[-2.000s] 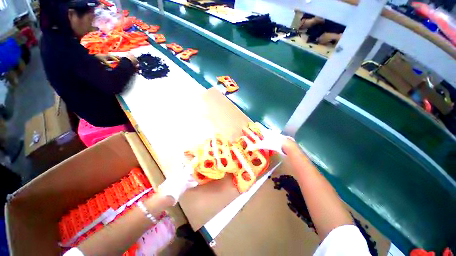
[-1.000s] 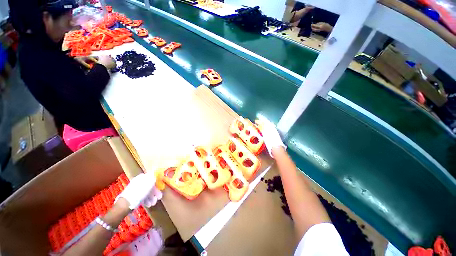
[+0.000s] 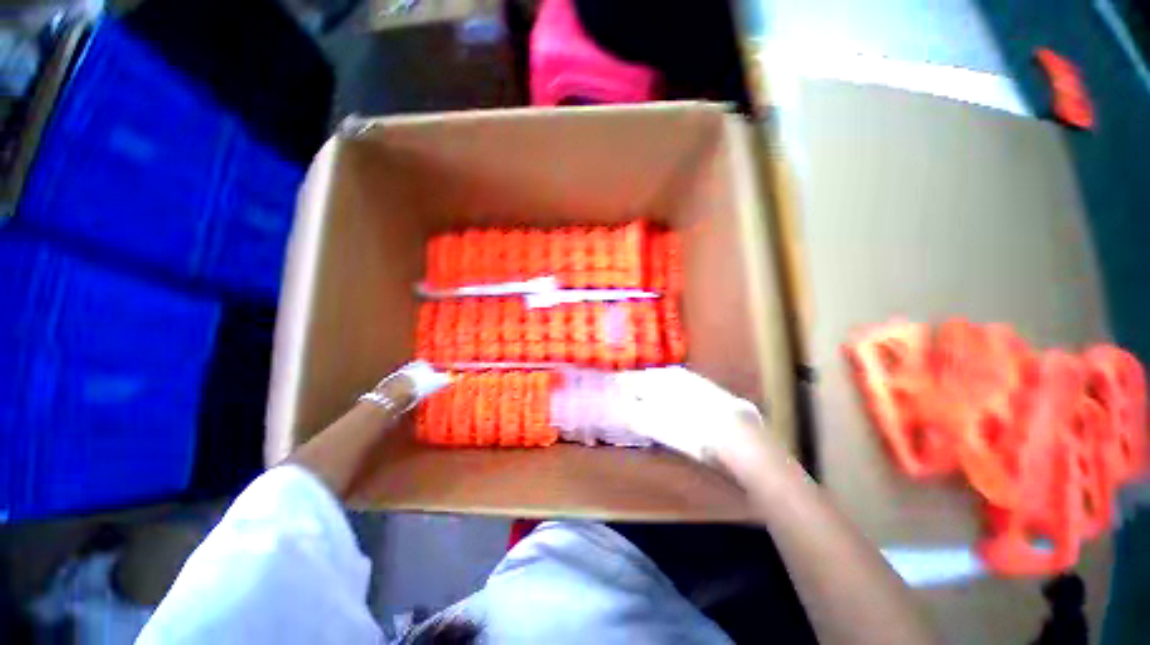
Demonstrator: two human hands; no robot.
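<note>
Orange controller shells (image 3: 486, 410) stand in tight rows inside the open carton (image 3: 542, 490), with thin white strips between the rows. My left hand (image 3: 416, 382), in a white glove, is at the left end of the nearest row; its fingers are partly hidden, and I cannot tell if it grips a shell. My right hand (image 3: 687, 410), gloved and blurred, lies over the right part of that row, at a crumpled pinkish-white interleaving sheet (image 3: 586, 406). Whether it grips the sheet is unclear.
A loose pile of orange shells (image 3: 1009, 422) lies on the cardboard sheet (image 3: 933, 202) on the bench at right. Some black inserts (image 3: 1063, 605) show at the lower right. One shell is on the green conveyor (image 3: 1072, 88). Blue bins (image 3: 120, 164) stand at left. Bright pink cloth is behind the carton.
The view has turned left and down to the carton. Both hands have left the shell pile on the bench and are now inside the carton. The pile remains on the cardboard.
</note>
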